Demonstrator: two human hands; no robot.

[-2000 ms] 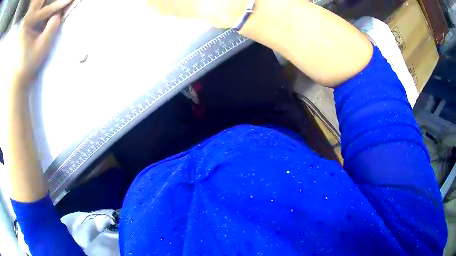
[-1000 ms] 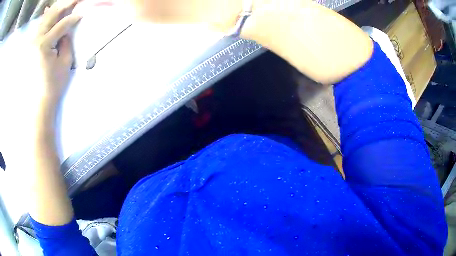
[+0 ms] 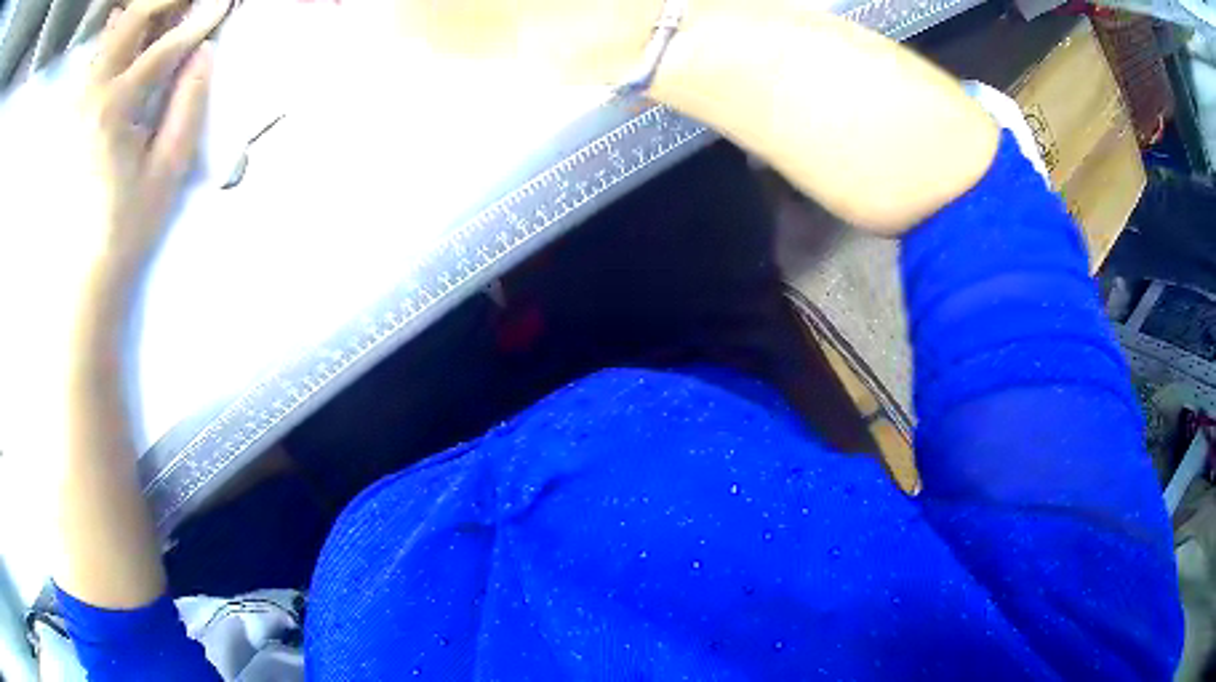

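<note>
The machine table is a glaring white surface with a curved front edge. A grey ruler strip with white marks runs along that edge. My left hand is at the upper left over the table, fingers bent and slightly apart; glare hides whether cloth is under or in it. My right forearm crosses the top with a band at the wrist; my right hand is washed out and cut off by the top edge. A short dark line with a small grey end shows on the table beside my left hand.
A tan cardboard box stands at the upper right. Pale crumpled cloth lies at the lower left below the table. Dark cords run under my right forearm. A small red thing is in the dark space under the table edge.
Over the two seconds my left hand has shifted a little right and stays at the upper left. The dark line on the table has changed in length and place. My right forearm has barely moved.
</note>
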